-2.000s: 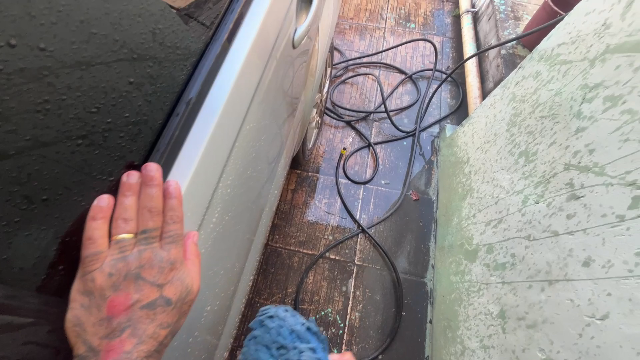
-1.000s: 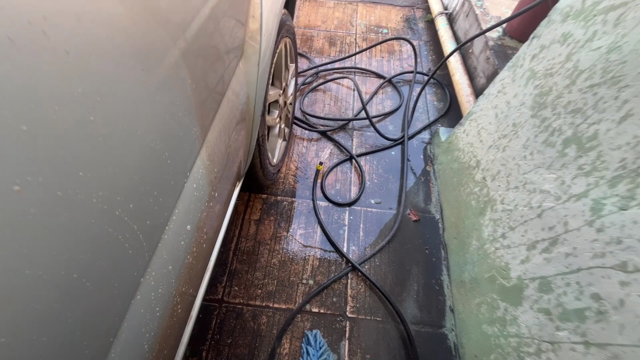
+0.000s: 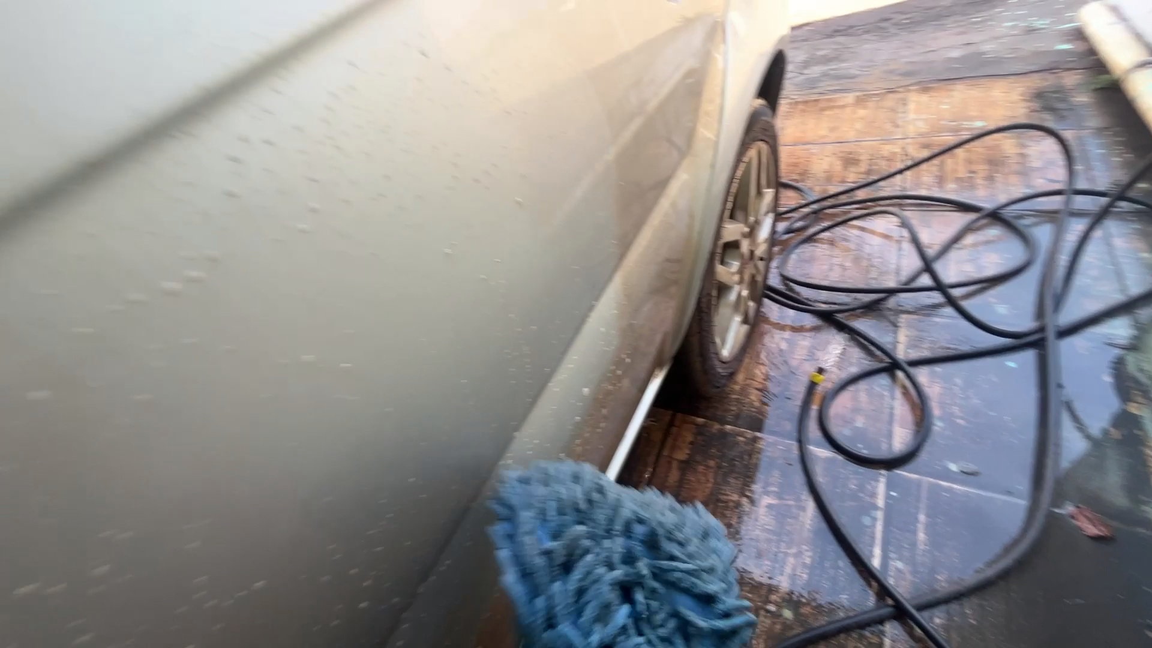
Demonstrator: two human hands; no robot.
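A blue microfiber chenille wash mitt or cloth (image 3: 621, 562) is at the bottom centre, at the lower edge of a silver car's door panel (image 3: 360, 297), slightly blurred. Whatever holds it is hidden or below the frame, and neither my left hand nor my right hand can be seen. Droplets and specks dot the door. Brown dirt marks the sill (image 3: 630, 387) below it, just above and beyond the mitt. Further ahead stands the car's wheel (image 3: 742, 256) with a light spoked rim.
A black hose (image 3: 1048, 360) lies in loose loops over the wet tiled floor (image 3: 954, 504) right of the wheel, its yellow-banded end (image 3: 817, 376) near the tyre. A reddish leaf (image 3: 1091, 522) lies at the right. A pale pipe (image 3: 1120, 54) runs along the upper right corner.
My left hand, on the car's upper door two seconds ago, is out of view. The blue mitt shows larger beside the lower door. The view has moved lower and nearer the car's side.
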